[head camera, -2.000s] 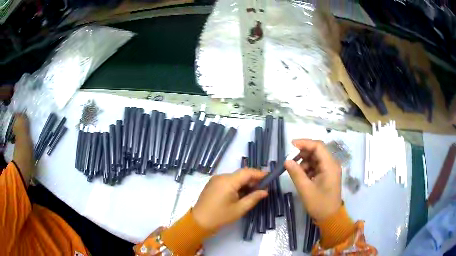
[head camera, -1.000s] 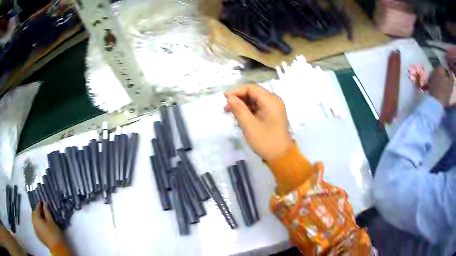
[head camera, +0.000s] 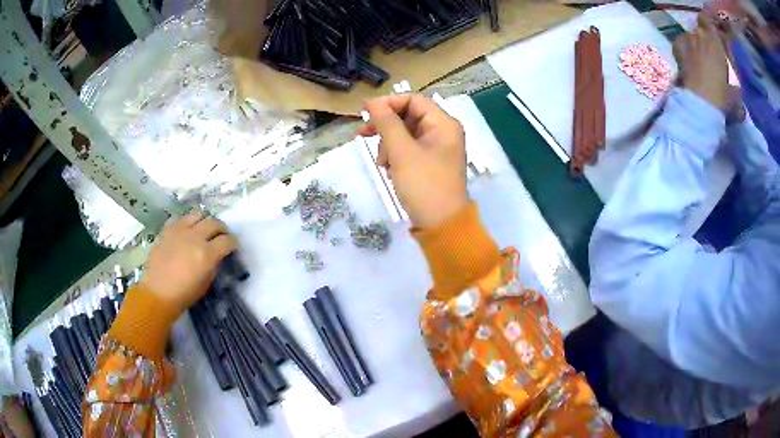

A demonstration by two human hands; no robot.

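Observation:
My left hand [head camera: 188, 257] reaches over the far ends of several black handle sleeves [head camera: 244, 342] at lower left; its fingers hide the sleeve ends, so its grip is unclear. My right hand [head camera: 421, 158] is above the pile of white core rods [head camera: 389, 192], its thumb and forefinger pinched together with a small white tip showing between them. The rest of that white piece is hidden. Two black sleeves [head camera: 339, 340] lie side by side, with another to their left. Small metal fittings [head camera: 321, 208] lie in loose heaps between my hands.
Filled handles [head camera: 77, 346] lie at left. Black sleeves [head camera: 342, 34] heap on brown paper [head camera: 445, 60] behind. A clear bag of white rods [head camera: 188, 128] and chipped metal frame [head camera: 77, 137] stand back left. At right are brown straps [head camera: 588, 98], pink pieces [head camera: 646, 70] and a neighbour's blue sleeve [head camera: 676, 248].
The view has swung right. My left hand has come over the sleeves; my right hand is now over the white rods. The black tube held between both hands earlier is no longer seen there.

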